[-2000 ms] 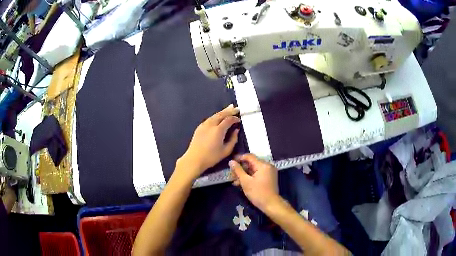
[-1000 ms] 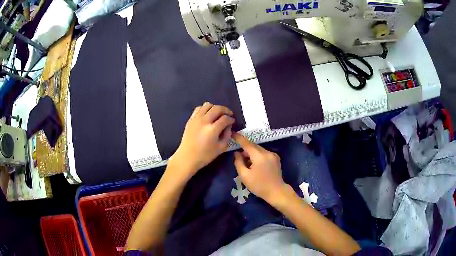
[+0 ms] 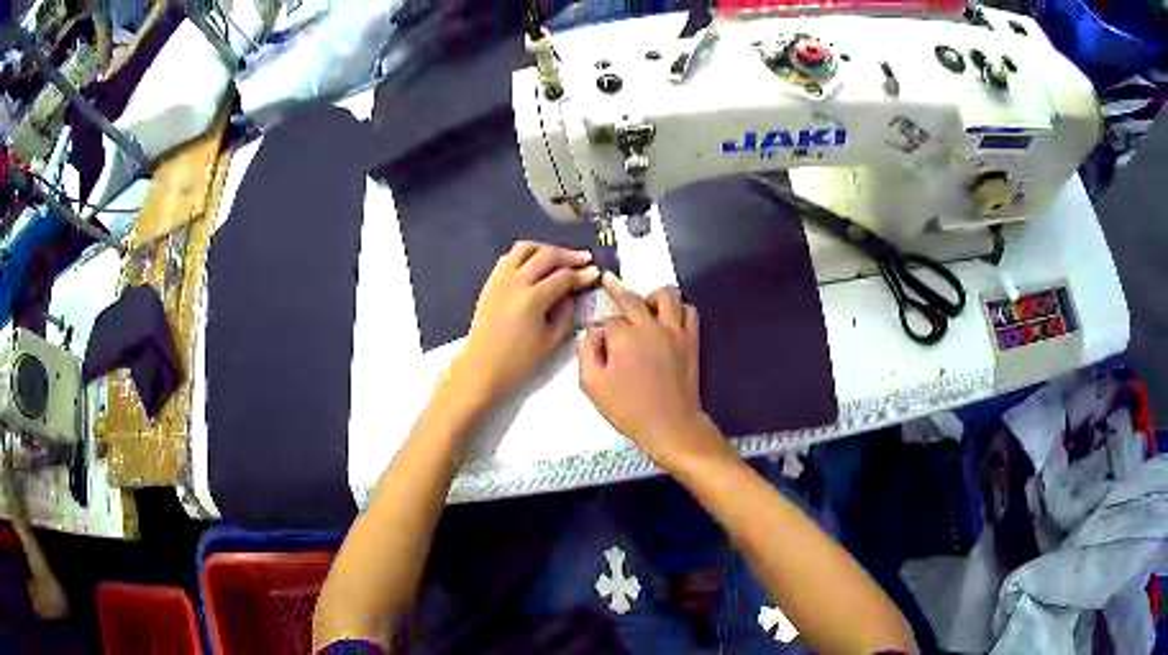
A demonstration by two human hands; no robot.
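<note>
A dark cloth panel (image 3: 468, 230) lies under the left end of the white sewing machine head (image 3: 717, 122), its near edge well back from the table's front edge. My left hand (image 3: 528, 307) holds that near edge close in front of the presser foot (image 3: 606, 233). My right hand (image 3: 640, 365) is beside it, its fingertips meeting the left hand's at the cloth's right corner. The fingers hide the pinched part. A dark panel lies at the left (image 3: 284, 320), and another dark panel (image 3: 756, 314) lies partly under the machine arm.
Black shears (image 3: 916, 288) lie right of the right panel. A small box of coloured pieces (image 3: 1031, 320) is set at the table's right. Red baskets (image 3: 263, 601) stand below left. Pale cloth (image 3: 1089, 544) is heaped at lower right. Another person's hand (image 3: 48, 592) shows at lower left.
The middle panel has moved away from me, and its near edge has left the table's front edge. Both hands have moved forward with it, close to the needle area. The view has also shifted.
</note>
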